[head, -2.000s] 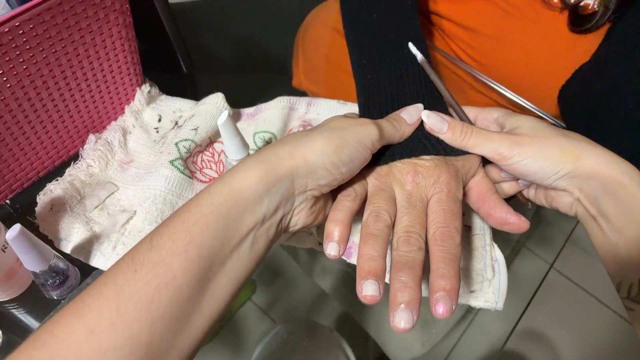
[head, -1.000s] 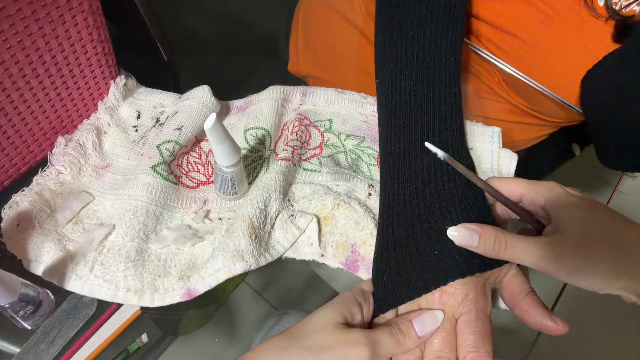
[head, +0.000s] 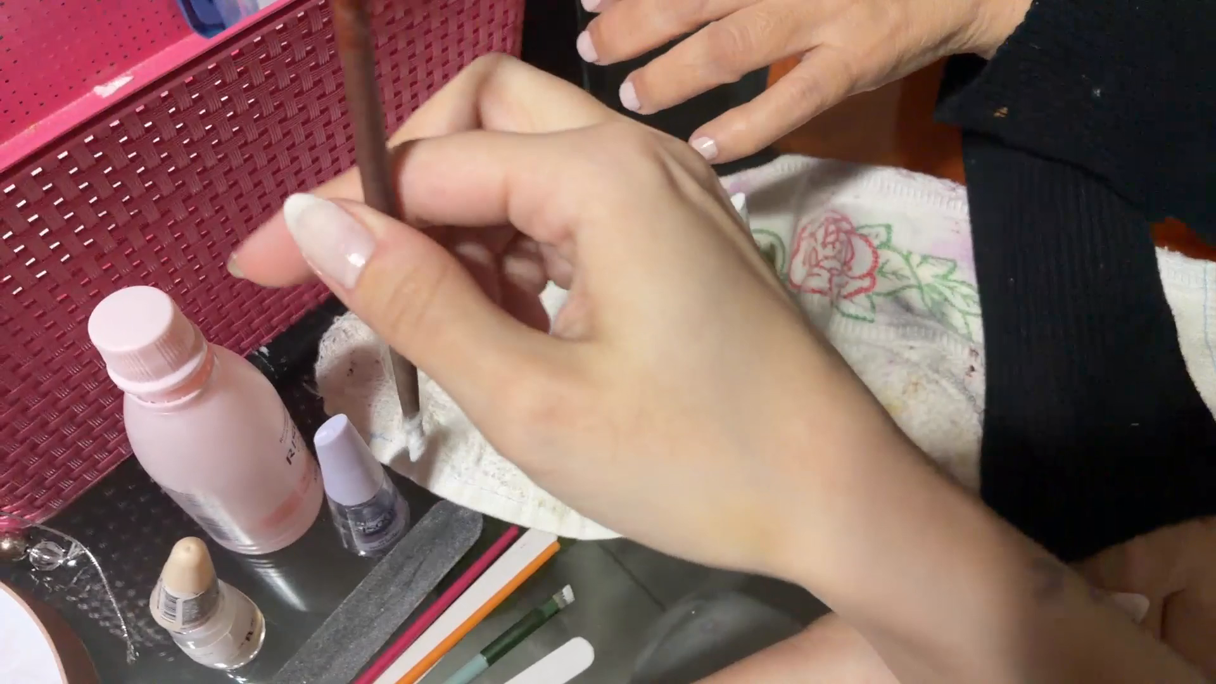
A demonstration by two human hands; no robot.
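My right hand grips a thin brown stick between thumb and fingers. Its lower end, wrapped in white cotton, points down over the near left part of an embroidered white towel. Beneath my right forearm, my left forearm crosses the bottom edge. Of my left hand, only a small part shows at the lower right, against the other person's skin below a black knit sleeve; its grip is hidden. Another person's hand, with pale nails, rests at the top.
At left stand a pink bottle, a lilac-capped polish bottle and a beige-capped one. A grey nail file, thin sticks and a green-handled brush lie beside them. Behind is a pink woven-pattern plastic basket.
My right hand has moved left with the stick, from beside the black sleeve to near the bottles, and the cotton tip now points down. The other person's pale-nailed hand has appeared at the top. The view has shifted left.
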